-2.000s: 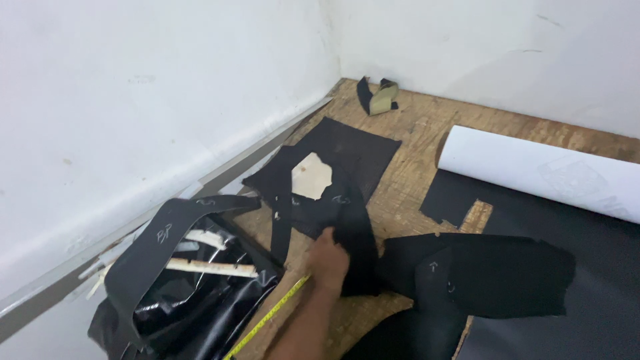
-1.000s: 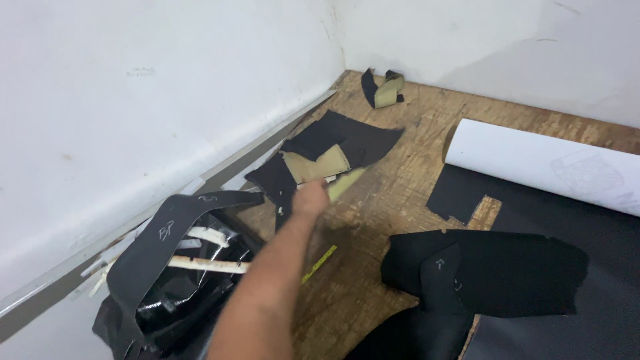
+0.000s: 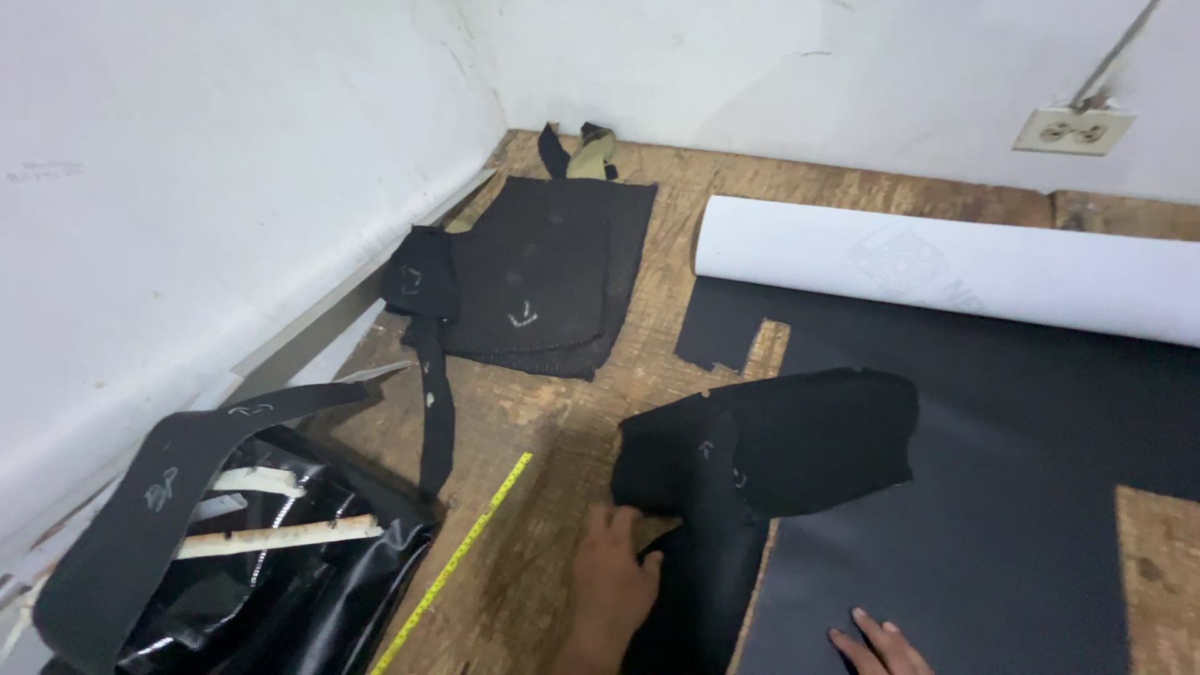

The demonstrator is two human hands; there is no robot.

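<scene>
My left hand (image 3: 614, 572) is at the lower middle, its fingertips at the left edge of a black cut fabric piece (image 3: 816, 441); whether they grip it I cannot tell. Below that piece lies another black piece (image 3: 698, 600). My right hand (image 3: 877, 647), partly out of view at the bottom, rests with fingers apart on the dark sheet material (image 3: 891, 572). Farther back, black fabric pieces with chalk marks (image 3: 534, 281) lie stacked, beside a small folded piece (image 3: 422, 272) and a narrow black strip (image 3: 436, 412).
A yellow measuring tape (image 3: 459, 558) lies on the wooden tabletop (image 3: 525, 403). At left, a curved dark piece (image 3: 141, 525) lies over shiny black material (image 3: 309, 581) with pale strips. The sheet's white-backed roll (image 3: 844, 248) extends right. Walls border the tabletop; an outlet (image 3: 1073, 131) is above.
The hand that was at the far fabric pieces has come back to the near black piece. Those far pieces now lie flatter, the tan patch covered. My right hand has come into view.
</scene>
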